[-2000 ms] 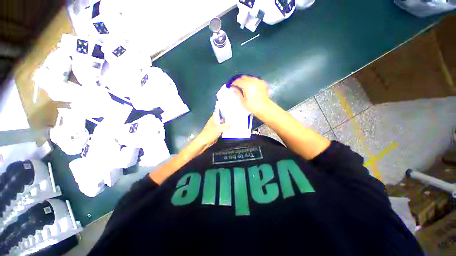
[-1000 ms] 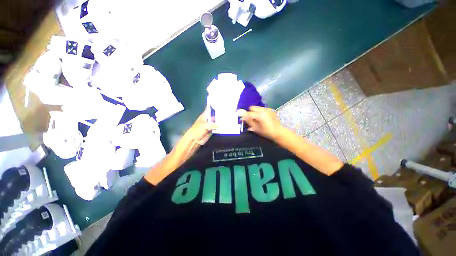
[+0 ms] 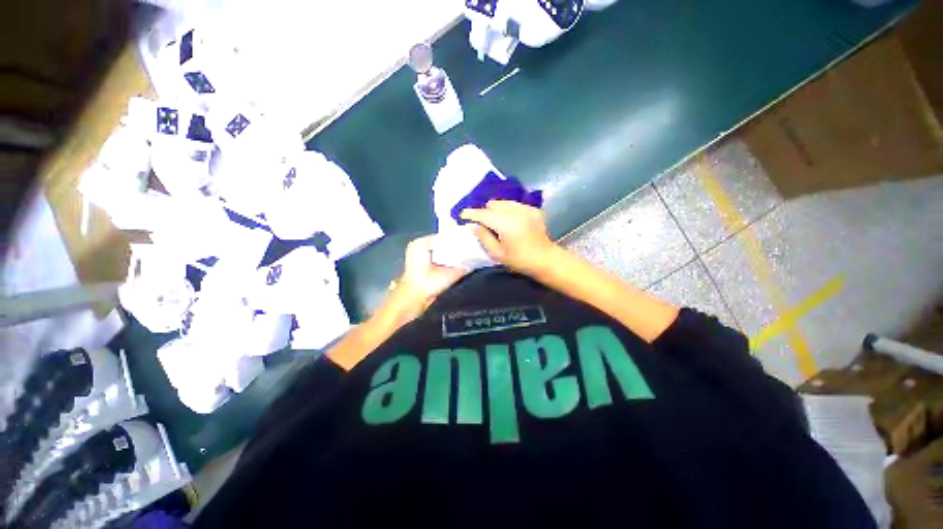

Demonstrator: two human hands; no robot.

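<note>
A white security camera (image 3: 453,178) is held upright in front of my chest, over the near edge of the bench. My left hand (image 3: 427,271) grips its lower left side. My right hand (image 3: 509,229) presses a crumpled purple cloth (image 3: 490,192) against the camera's right side and front. The fingers and cloth hide part of the housing. The camera's details are washed out by glare.
A heap of white cameras (image 3: 238,186) lies at left. A small bottle (image 3: 440,103) with its lid up and a thin swab (image 3: 499,82) stand ahead. More cameras (image 3: 517,23) are beyond. Black-fronted units fill a rack (image 3: 155,465) at lower left. Cardboard (image 3: 843,129) is at right.
The cloth has moved from beside the camera's right edge onto its body, with my right hand now pressing on it. The camera has turned and tilted in my left hand.
</note>
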